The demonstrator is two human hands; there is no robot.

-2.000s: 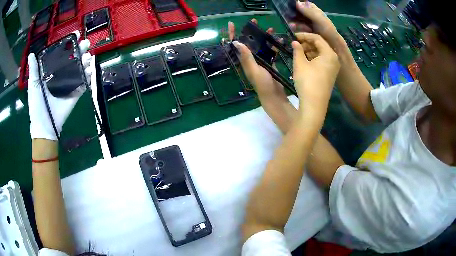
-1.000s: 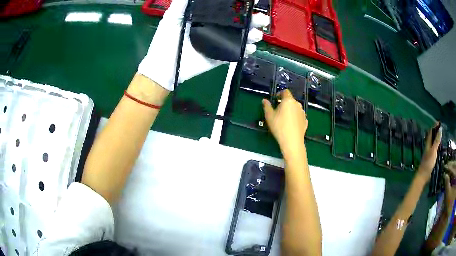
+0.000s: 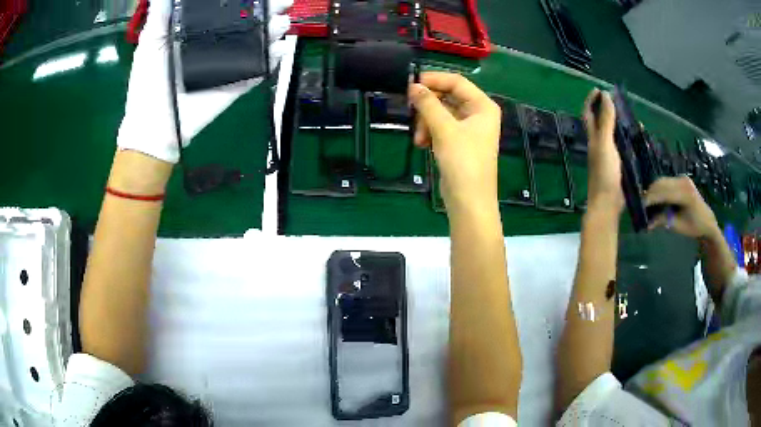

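Note:
My left hand (image 3: 158, 100), in a white glove, grips a black phone middle frame (image 3: 221, 58) at the upper left, with a matte black sheet across its upper part. My bare right hand (image 3: 459, 117) pinches the right edge of a second frame (image 3: 375, 67), held over the row with its top at the picture's edge. A phone housing (image 3: 367, 329) lies on the white work sheet (image 3: 250, 334), with shiny clear film on its upper part and a small white label at its lower right corner.
More frames (image 3: 546, 158) lie in a row on the green surface (image 3: 217, 217). A red tray (image 3: 455, 25) is behind, a white strip (image 3: 271, 192) beside the row. A white tray (image 3: 29, 308) stands left. Another person's hands (image 3: 605, 150) hold dark frames at right.
My right hand has gone from over the row to a held-up frame. My left hand still holds its frame. The view has turned, and another person's hands with frames now show nearer at right.

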